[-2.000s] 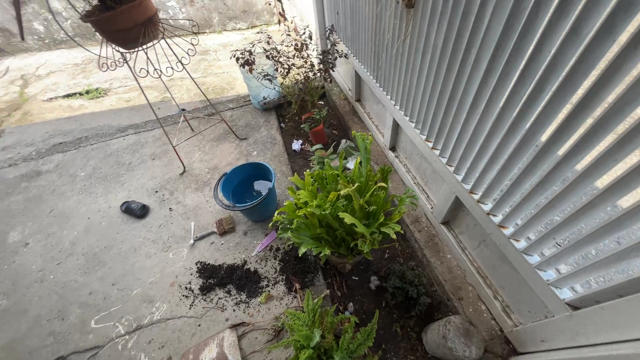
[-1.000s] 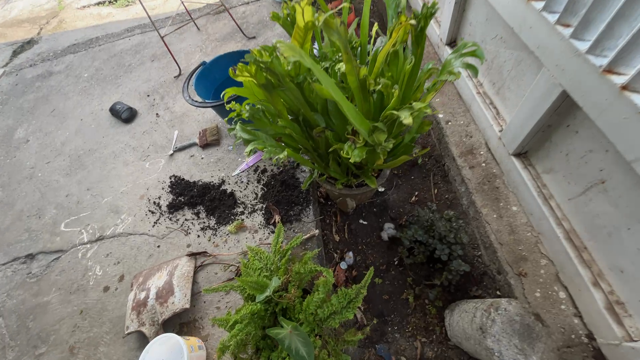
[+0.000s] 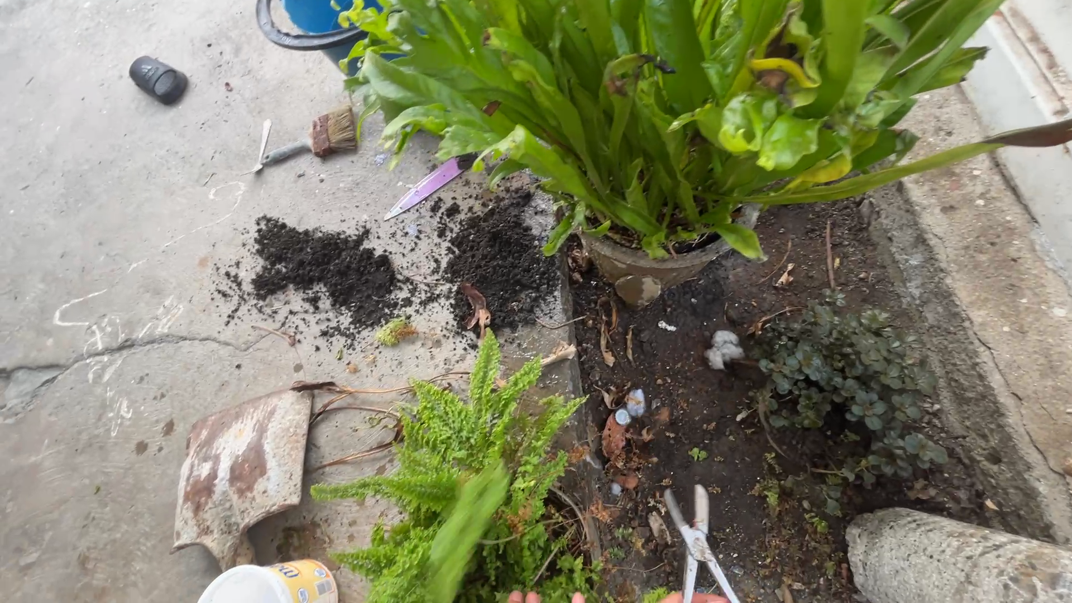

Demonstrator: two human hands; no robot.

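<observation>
At the bottom edge, my right hand shows only its fingertips, around metal pruning shears whose blades point up and stand apart over the soil. My left hand shows just a few fingertips at the lower edge of a light green fern; the rest is out of frame. A blurred green leaf lies across the fern. Above, a large leafy plant grows in a worn pot. Neither hand touches it.
Two heaps of dark soil lie on concrete, near a purple blade, a paintbrush, a dark cap-like object and a blue bucket. A rusty metal shovel blade, white tub, low shrub and concrete cylinder surround the fern.
The view has moved down and closer to the plants. The shears and the fingertips of both hands have come into view at the bottom edge.
</observation>
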